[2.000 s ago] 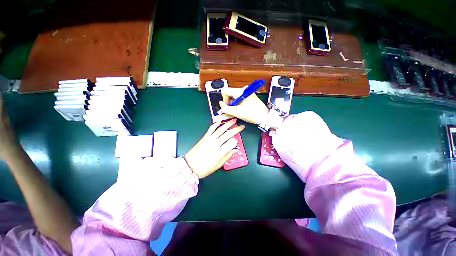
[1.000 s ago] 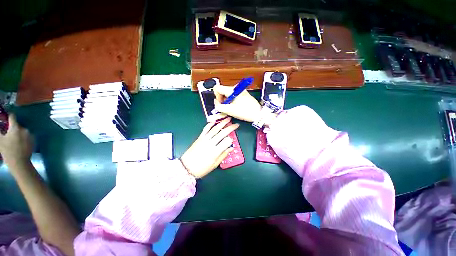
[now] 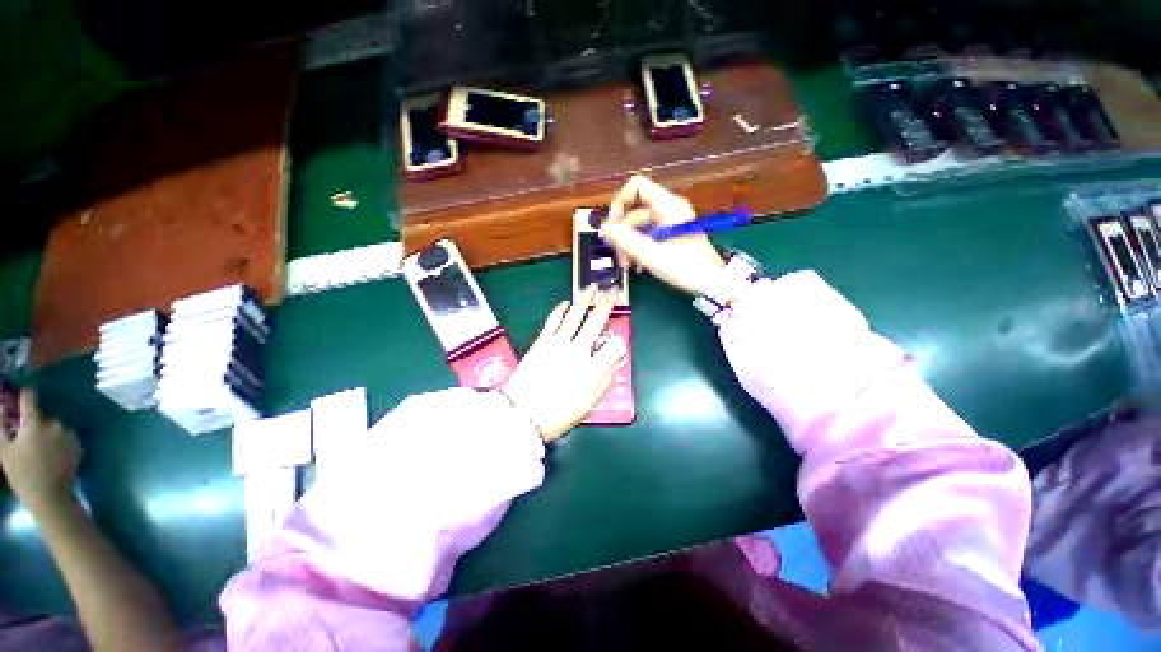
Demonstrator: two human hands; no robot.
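Two open flip phones lie on the green bench. My left hand lies flat over the red keypad half of the right phone, fingers spread, fingertips at the lower edge of its screen half. My right hand holds a blue pen over that phone's dark screen. The pen's tip is hidden by the fingers. A tiny pale patch shows on the screen. The left phone lies tilted beside it, untouched, its keypad partly hidden by my left sleeve.
White batteries stand in leaning rows at left; loose batteries lie nearer. Closed phones lie on the brown board behind. Trays of phones are at right. Another person's hand is at far left.
Both hands have gone from the left phone to the right phone, the pen still in my right hand. The left phone is now uncovered. The camera view has shifted and tilted.
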